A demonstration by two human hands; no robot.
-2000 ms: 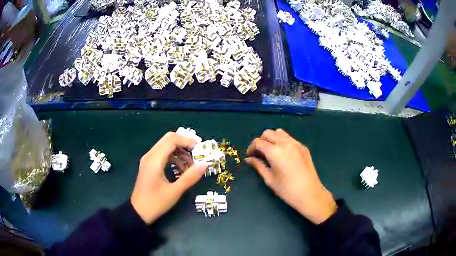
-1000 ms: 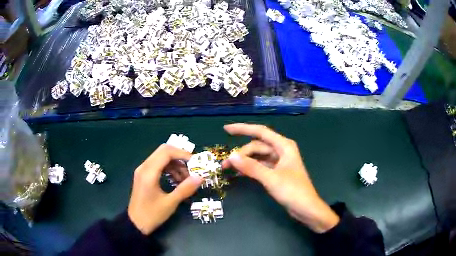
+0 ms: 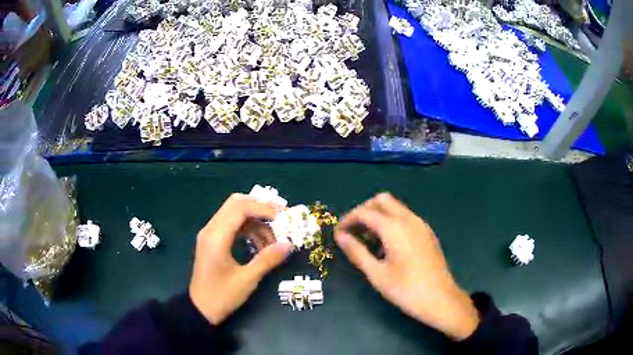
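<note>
My left hand [image 3: 236, 253] holds a white plastic housing [image 3: 297, 226] between thumb and fingers, above the green mat. A small heap of brass contacts [image 3: 321, 258] lies just right of it. My right hand [image 3: 395, 260] is right of the heap, thumb and index fingertips close together; whether a contact is between them cannot be told. Another housing [image 3: 300, 292] with gold in it lies below the held one. A further white housing [image 3: 267, 195] lies behind my left fingers, partly hidden.
A large housing pile [image 3: 229, 62] lies on a black sheet [image 3: 69, 90] ahead. More white parts [image 3: 486, 62] lie on a blue sheet [image 3: 430, 87], near a grey metal upright [image 3: 586, 90]. Loose housings lie left [image 3: 144, 234] and right [image 3: 522, 249]. A clear bag [image 3: 35, 208] stands at left.
My right hand moved in to the held housing, then back right, away from it. My left hand still holds the housing. The whole view has shifted slightly.
</note>
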